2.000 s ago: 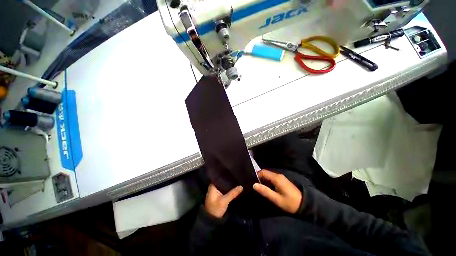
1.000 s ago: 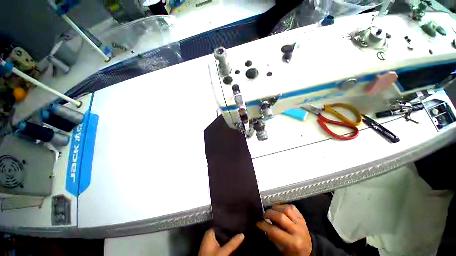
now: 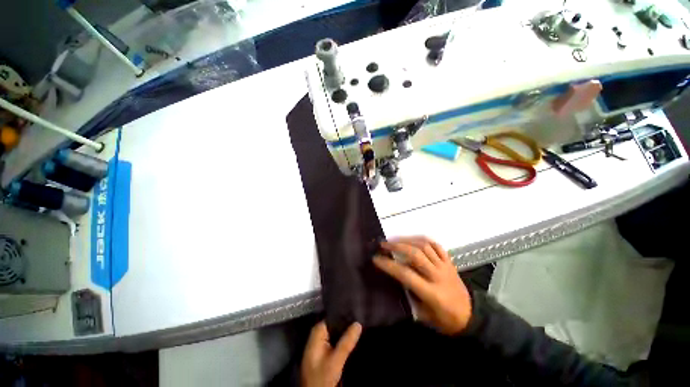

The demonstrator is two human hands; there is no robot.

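Observation:
A long dark fabric panel [image 3: 340, 227] lies on the white machine table, runs past its front edge, and passes at the needle area [image 3: 368, 178] of the white sewing machine [image 3: 469, 83]. Its far end shows behind the machine head. My left hand [image 3: 327, 354] grips the near end of the panel at the table's front edge, thumb on top. My right hand [image 3: 427, 280] rests with its fingers on the panel's right edge, below the needle area. A bit of white piece [image 3: 411, 302] shows at that edge beside my right hand.
Scissors with yellow and red handles [image 3: 508, 160], a light blue piece [image 3: 442, 150], a slim black cutter [image 3: 570, 168] and a black marker pen [image 3: 598, 140] lie right of the needle. Thread cones [image 3: 57, 185] stand at left. White cloth [image 3: 582, 287] hangs below the table's right.
The dark panel has moved away under the machine, its far end now beyond the head. My right hand has moved up onto the panel over the table. The view has tilted and shifted.

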